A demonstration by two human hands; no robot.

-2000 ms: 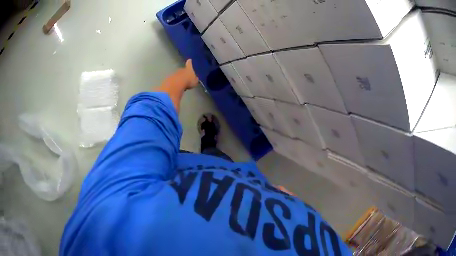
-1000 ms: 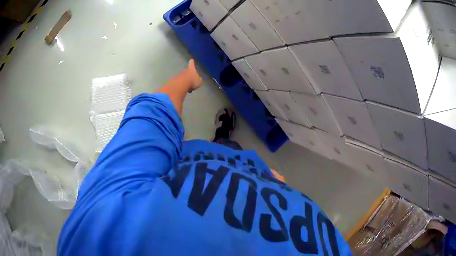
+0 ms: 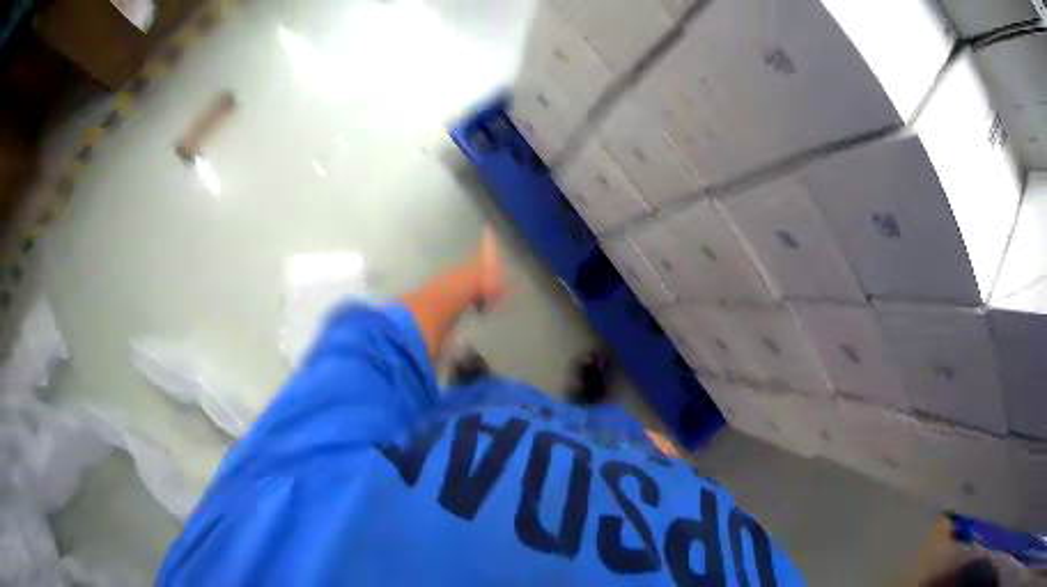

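Observation:
My left hand (image 3: 488, 269) is stretched forward over the floor, beside the blue pallet (image 3: 586, 269). It is blurred; I see nothing in it and cannot make out its fingers. Only a sliver of my right hand (image 3: 661, 443) shows past the edge of my blue shirt, so its grip is hidden. White product cartons (image 3: 792, 241) with small black print stand stacked in several layers on the pallet, at the right. No hand touches them.
White cushion sheets (image 3: 322, 281) and crumpled clear wrap (image 3: 184, 384) lie on the floor at left. A brown strip (image 3: 207, 126) lies near yellow-black floor tape (image 3: 103, 132). A brown carton (image 3: 86, 40) is at upper left. A blurred blue item (image 3: 999, 537) is at lower right.
The view has shifted and blurred, so the pallet and floor items sit lower and further right. My left arm remains stretched forward. A shiny reflection now shows on the floor at the top.

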